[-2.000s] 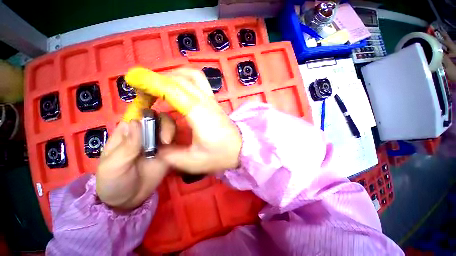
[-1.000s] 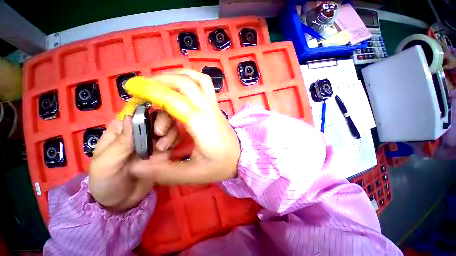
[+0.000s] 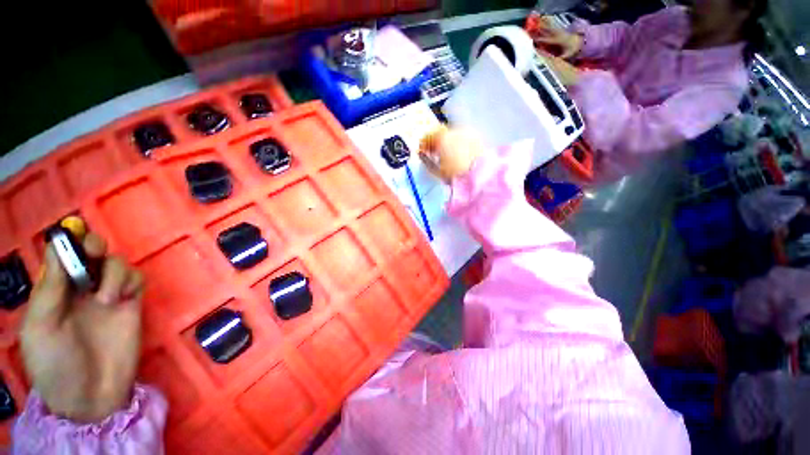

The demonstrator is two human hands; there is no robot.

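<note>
My left hand [image 3: 82, 329], at the far left over the foam tray, holds a smartwatch body [image 3: 69, 256] edge-on, its silver side showing; a yellow finger cot is on a fingertip. My right hand [image 3: 450, 151] is small and blurred over the record sheet [image 3: 457, 240], beside a watch body [image 3: 395, 151] lying on it; its fingers and anything in them cannot be made out. The red-orange foam tray [image 3: 160, 293] holds several watch bodies, some with the lens ring up, others such as this one [image 3: 224, 335] with the glossy black face up.
A blue bin [image 3: 355, 105] with a metallic-topped bottle [image 3: 353, 49] and pink paper stands behind the sheet, beside a calculator [image 3: 441, 75]. A white device [image 3: 497, 98] stands right of the sheet. A blue pen [image 3: 417, 203] lies on the sheet. Another person in pink sits beyond, upper right.
The view has swung right. My hands have come apart: my left hand keeps the watch body, my right hand has moved to the sheet. More glossy-faced bodies and another person now show.
</note>
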